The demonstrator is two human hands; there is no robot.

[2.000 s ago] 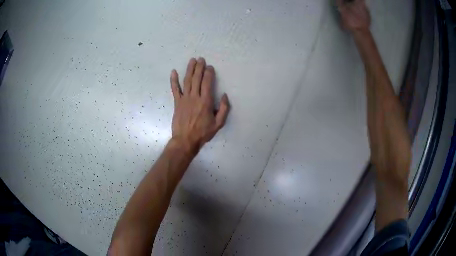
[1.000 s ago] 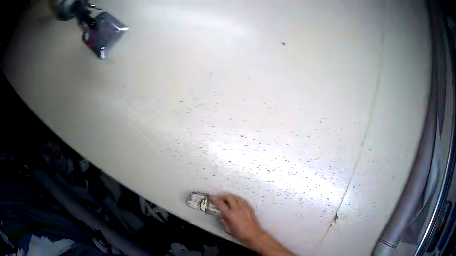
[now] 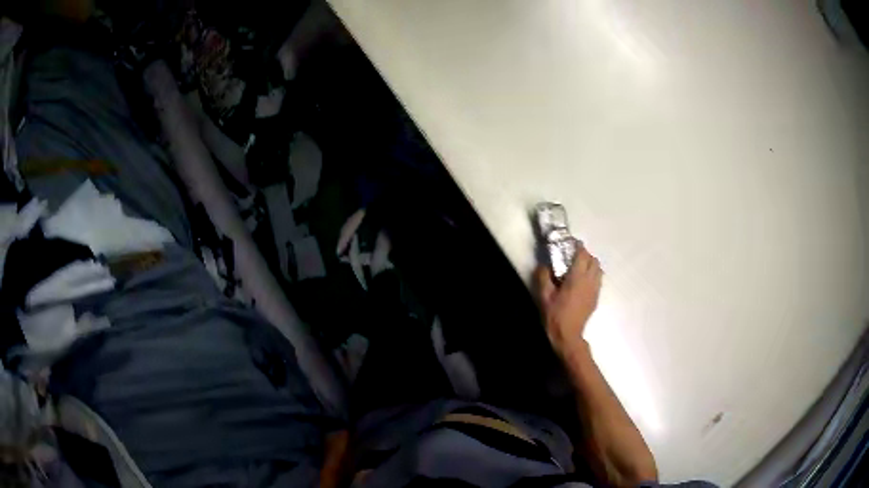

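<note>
My right hand (image 3: 572,291) reaches over the pale table (image 3: 686,219) near its left edge. Its thumb and fingers are around the near end of a dark, speckled, shiny block (image 3: 553,227), which lies at the table surface and points away from me. The block's far end shows past the fingers. A strip of skin from my left arm or hand (image 3: 334,459) shows at the bottom edge, dark and cut off, so its fingers cannot be made out.
Left of the table, the dark floor holds a long pale tube (image 3: 243,253), white scraps (image 3: 100,221) and a large blue-grey cloth bundle (image 3: 191,381). A small dark mark (image 3: 713,420) is on the table. Grey rolled material (image 3: 810,434) runs along the lower right edge.
The view has swung left, showing more floor. My right hand still has the speckled block at the table edge. The grey machine seen at the upper left is out of view.
</note>
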